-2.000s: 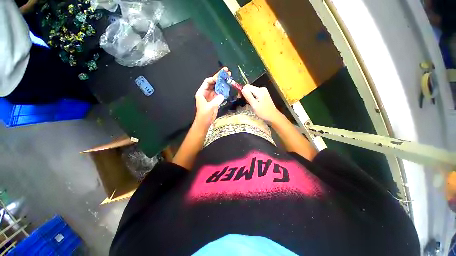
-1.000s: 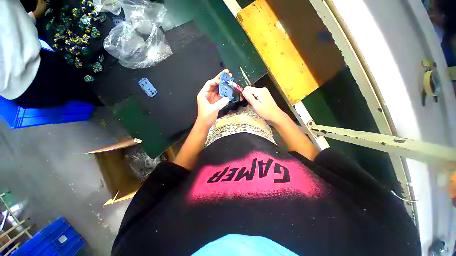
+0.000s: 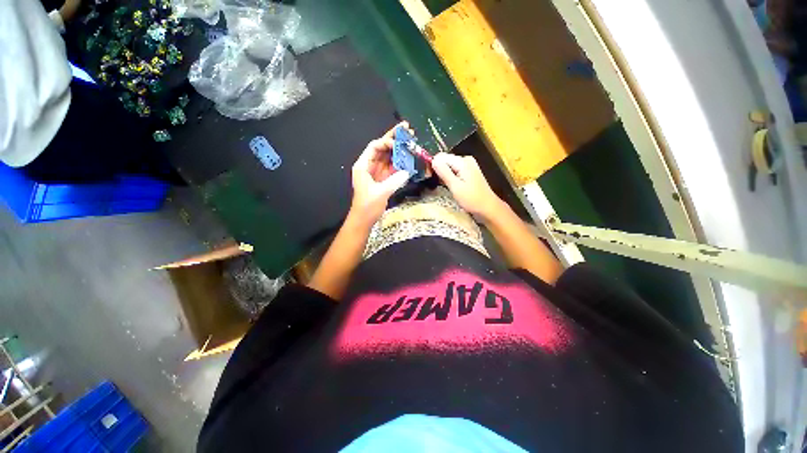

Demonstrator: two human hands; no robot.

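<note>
My left hand (image 3: 375, 177) holds a blue moulded part (image 3: 403, 152) upright between thumb and fingers, near the mat's right edge. My right hand (image 3: 458, 180) grips a red-handled pen-sized tool (image 3: 423, 154). The tool's thin end is at the face of the blue part; whether it touches cannot be told. Another blue part (image 3: 265, 152) with holes lies flat on the black mat (image 3: 305, 115), left of my hands.
Crumpled clear plastic bags (image 3: 250, 75) lie at the mat's back. A heap of small green and yellow assemblies (image 3: 140, 57) is beside a person (image 3: 35, 88). A yellow-orange tray (image 3: 487, 88), pale frame bar (image 3: 655, 248), open cardboard box (image 3: 202, 305) and blue crates (image 3: 81, 425) surround me.
The blue part in my left hand has turned and its face shows differently. The tool has shifted slightly over it. The view has drifted a little.
</note>
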